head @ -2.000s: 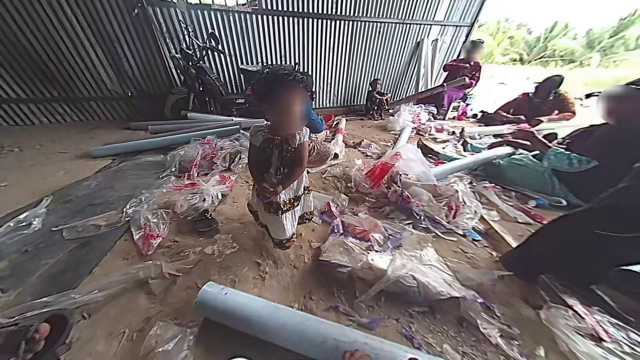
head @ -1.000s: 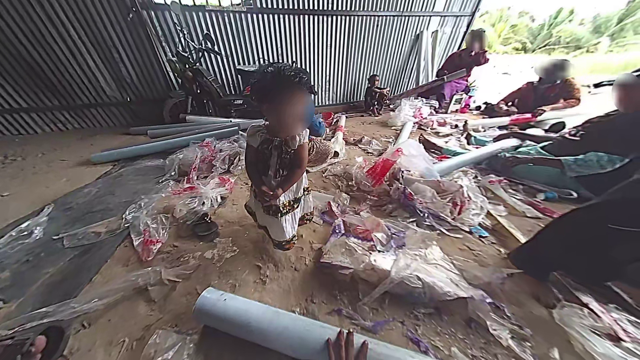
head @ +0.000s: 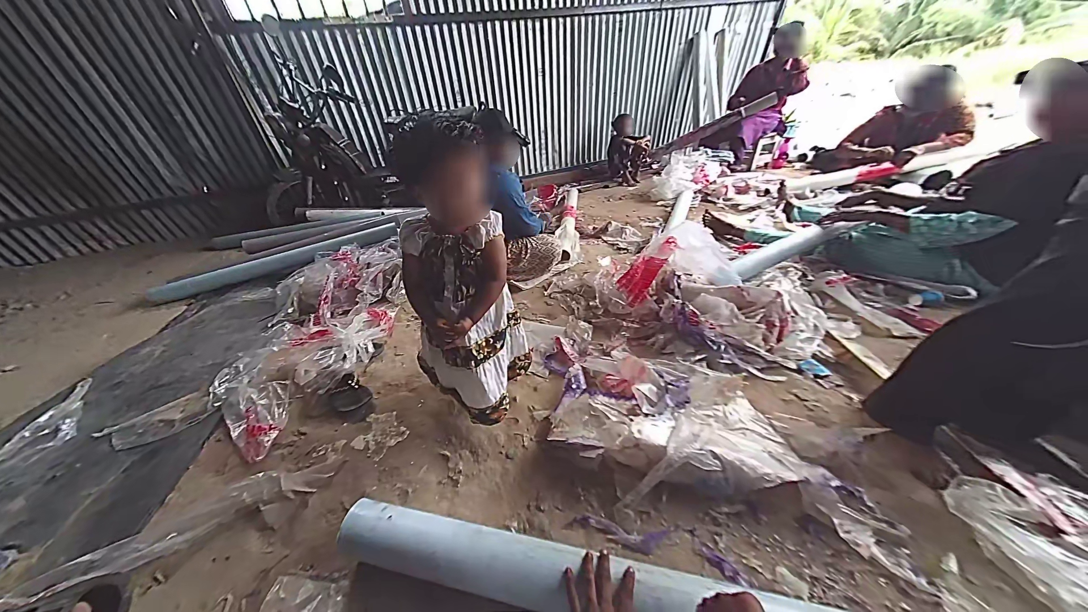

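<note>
A pale blue-grey plastic pipe (head: 476, 552) lies across the bottom of the head view, its near-left end facing outward. My left hand (head: 599, 585) rests on top of it, fingers apart and pointing away from me. Just to the right, what seems to be my right hand (head: 729, 603) shows only as a small rounded part at the bottom edge, against the pipe; its fingers and anything in it are hidden. Purple plastic shreds (head: 629, 537) lie on the dirt beyond the pipe.
A person (head: 463, 314) stands ahead, another sits behind. Crumpled clear plastic wrap (head: 722, 442) covers ground at right; more wrap (head: 255, 416) and a dark sheet (head: 161, 399) are left. Several pipes (head: 272, 265) lie near a motorcycle (head: 319, 144). A dark-clothed person (head: 977, 365) sits right, with others beyond.
My left hand, only a fingertip at the bottom edge two seconds ago, now lies on the pipe. The rounded part of the other hand has come into view beside it.
</note>
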